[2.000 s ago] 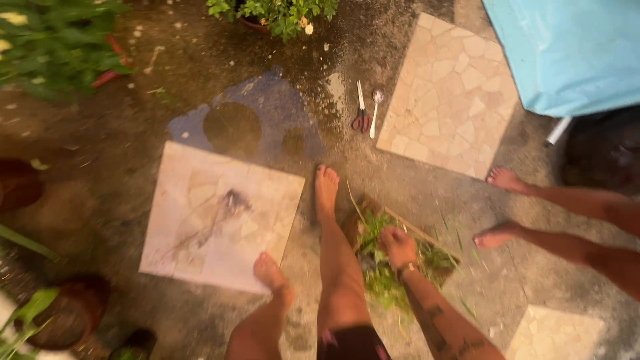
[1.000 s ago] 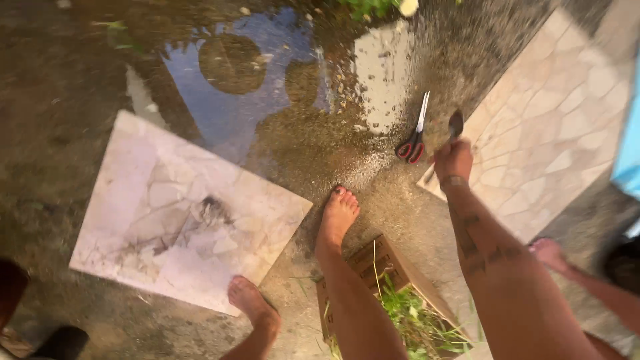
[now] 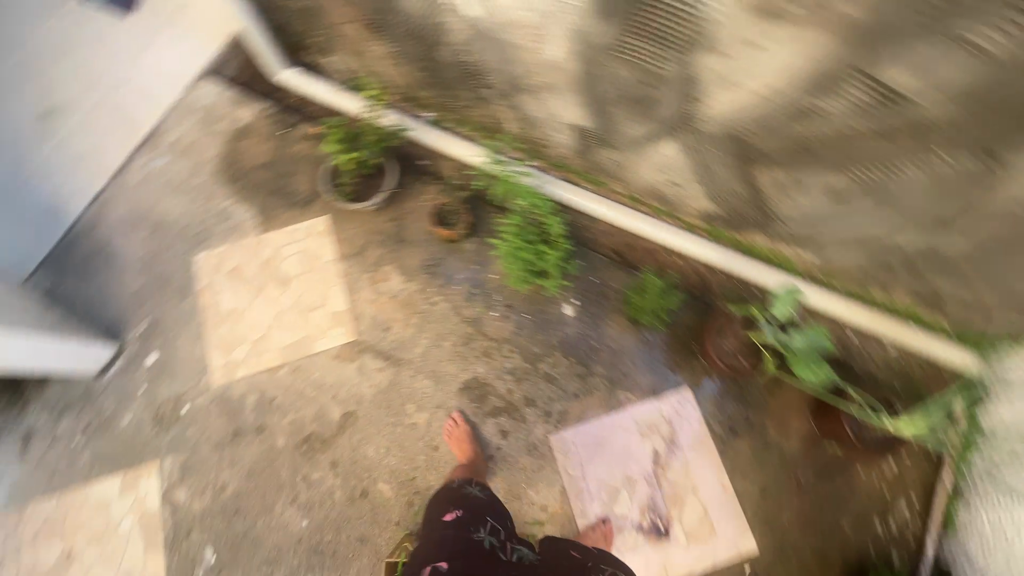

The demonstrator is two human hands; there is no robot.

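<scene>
Neither of my hands shows in the head view now, so what they hold cannot be told. One bare foot (image 3: 462, 438) stands on the concrete ground, the other (image 3: 597, 534) on the edge of a stained pale tile (image 3: 648, 488). Below my dark patterned shorts (image 3: 480, 528), only a corner of a box (image 3: 394, 564) with green leaves shows at the bottom edge. The scissors and spoon are not in view.
More tiles lie on the ground, one at centre left (image 3: 276, 300) and one at lower left (image 3: 88, 528). Potted plants (image 3: 360, 180) and a leafy plant (image 3: 532, 240) line a white pipe (image 3: 624, 216) along the wall. A large leafed plant (image 3: 804, 352) stands at right.
The view has swung strongly. A second ago my right hand was at the spoon beside the tile, after being at the leaves in the box; it is now out of view.
</scene>
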